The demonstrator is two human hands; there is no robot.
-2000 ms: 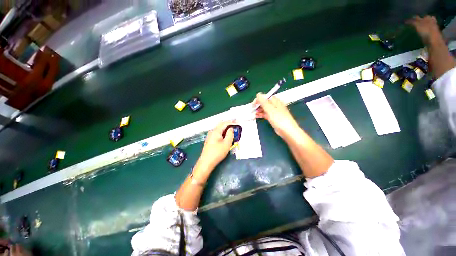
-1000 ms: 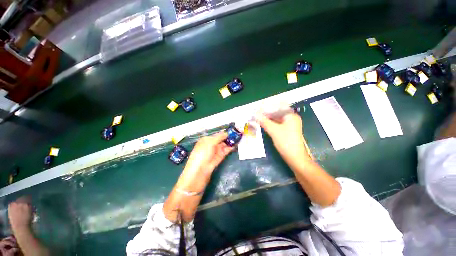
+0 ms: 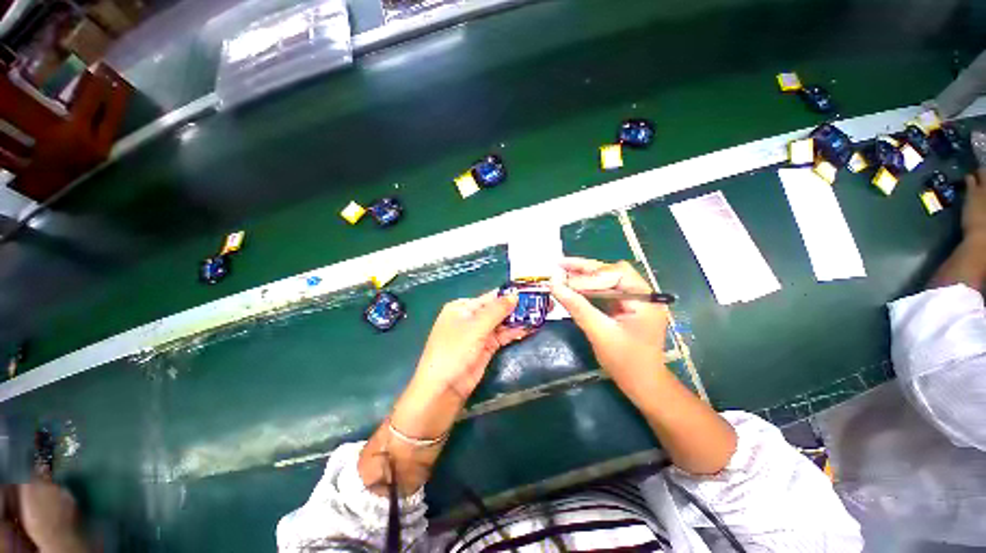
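Observation:
My left hand (image 3: 467,337) holds a small black device unit (image 3: 527,309) with blue inside, over the bench in front of me. My right hand (image 3: 614,315) is at the unit's right side and holds slim dark tweezers (image 3: 647,297); the handle points right, and the tip by the unit is hard to make out. A yellow edge shows at the unit's top, between both hands. A white adhesive sheet (image 3: 534,251) lies behind the unit, partly hidden by it and my right hand.
Another unit (image 3: 384,311) lies left of my hands. Units such as this one (image 3: 489,171) sit spaced on the green belt (image 3: 432,130) beyond the pale rail (image 3: 449,239). Two white sheets (image 3: 724,247) and clustered units (image 3: 889,156) are at right. Other people's arms show at both sides.
The unit has moved down and right in my left hand. My right hand has come down to it, and the tweezers now lie nearly level. The belt units have shifted left.

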